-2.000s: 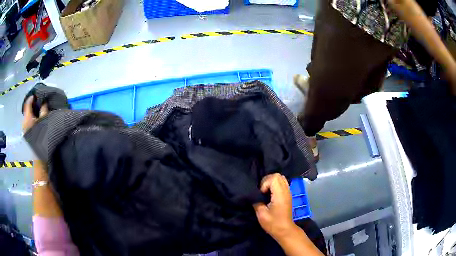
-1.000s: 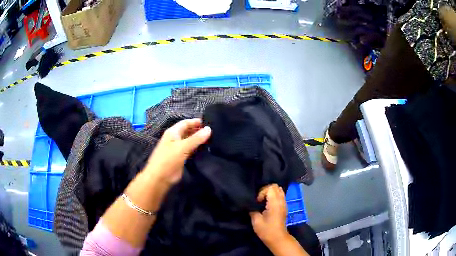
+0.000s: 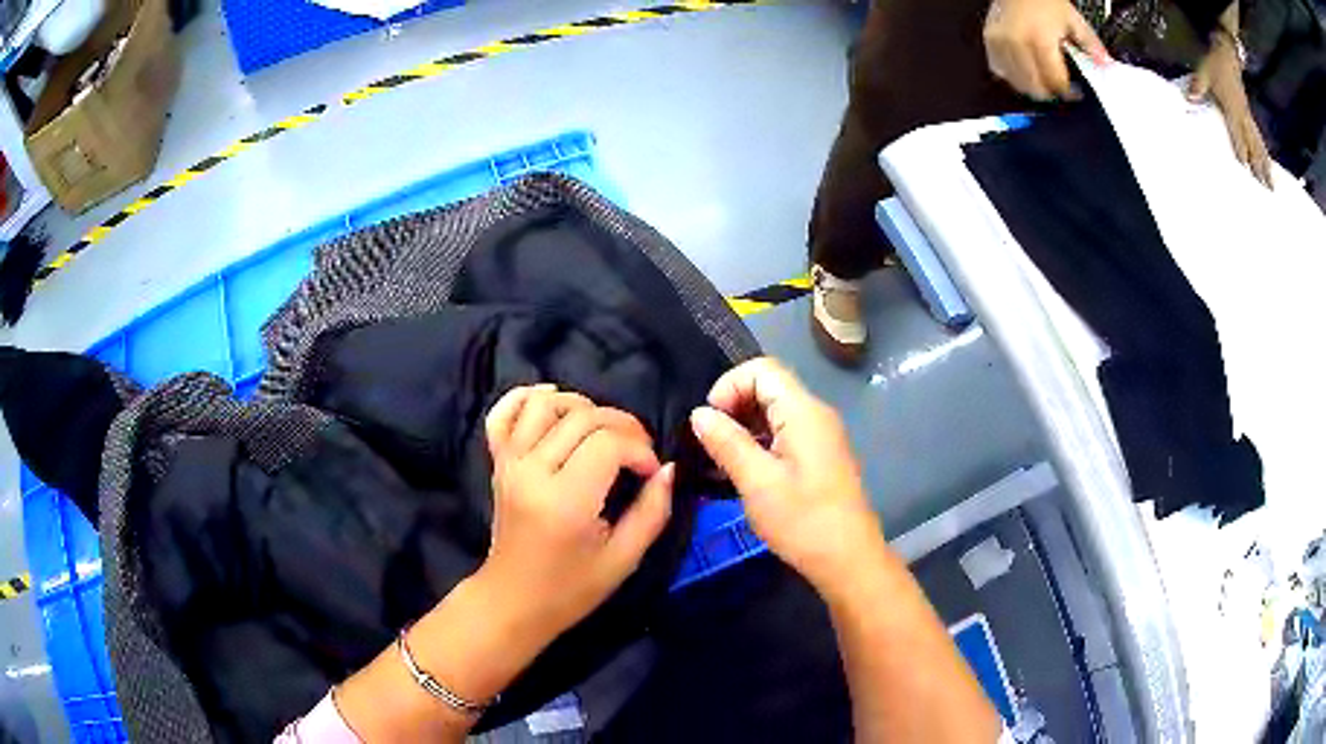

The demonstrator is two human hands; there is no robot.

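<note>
A jacket or coat (image 3: 371,381) lies lining side out, its black lining (image 3: 276,538) in the middle and grey-black checked cloth round its edge. A black sleeve (image 3: 55,422) sticks out at the far left. My left hand (image 3: 575,487) is over the lining at the garment's right part, fingers curled, thumb and fingertips near each other. My right hand (image 3: 778,451) is just right of it, thumb and forefinger pinched at the garment's right edge. Whether my left fingertips hold cloth or thread is hidden against the black.
The garment lies on a blue plastic crate (image 3: 189,313). At right is a white table (image 3: 1003,320) with black cut panels (image 3: 1127,276). A person's hands (image 3: 1040,44) hold a white panel (image 3: 1214,189) over them. A cardboard box (image 3: 102,124) stands at upper left.
The view has shifted right. My left hand has moved right and down, beside my right hand, which has its fingertips at the garment's edge. The other person now holds a white panel over the black stack.
</note>
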